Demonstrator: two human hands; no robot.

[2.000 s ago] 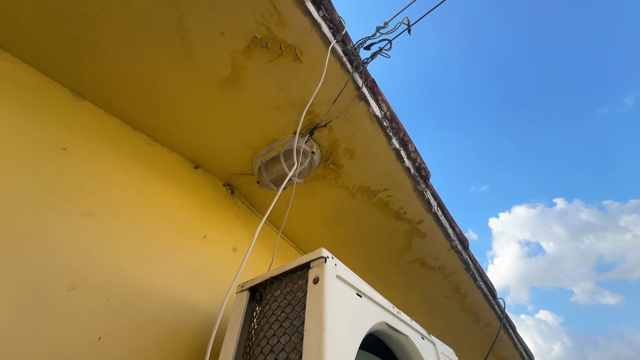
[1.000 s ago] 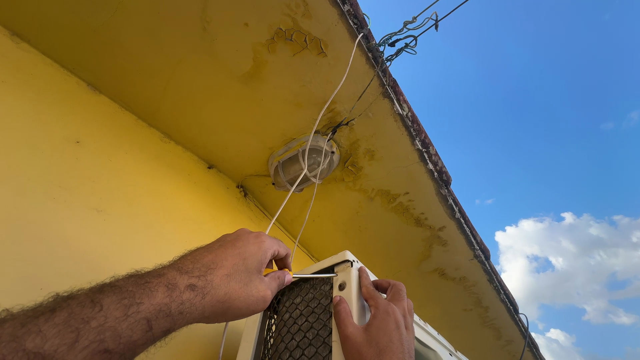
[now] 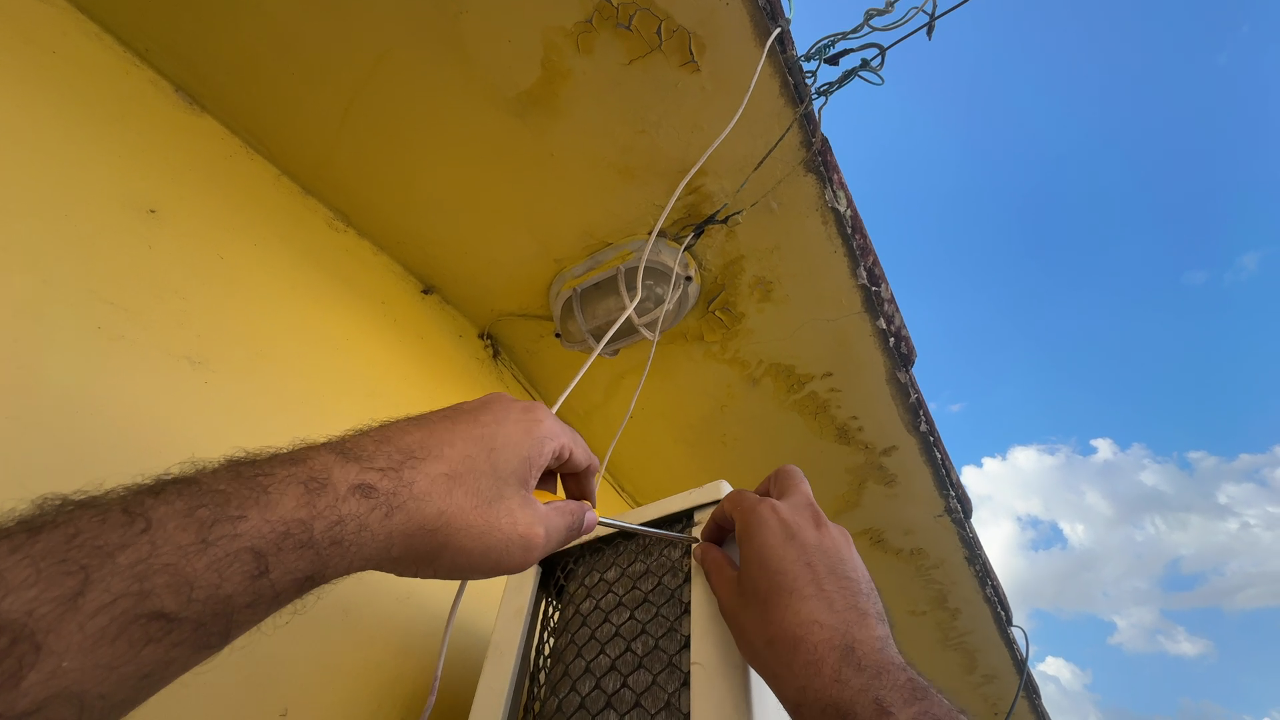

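My left hand [image 3: 500, 490] grips the yellow handle of a screwdriver [image 3: 645, 529], whose metal shaft points right across the top of the mesh grille [image 3: 615, 630]. The shaft's tip meets the corner post of a white outdoor air-conditioner unit [image 3: 716, 640]. At that corner, the thumb and forefinger of my right hand [image 3: 790, 570] are pinched together beside the tip; whether something small is between them is hidden.
A caged bulkhead lamp [image 3: 625, 295] is fixed under the yellow eave. White cables [image 3: 690, 175] hang past it, behind my left hand. Twisted wires [image 3: 860, 60] run from the roof edge [image 3: 885, 310]. A yellow wall [image 3: 200, 300] stands at left.
Both hands have come into view since the oldest frame. My right hand, spread on the unit's corner a second ago, now has its fingertips drawn together by the screwdriver tip.
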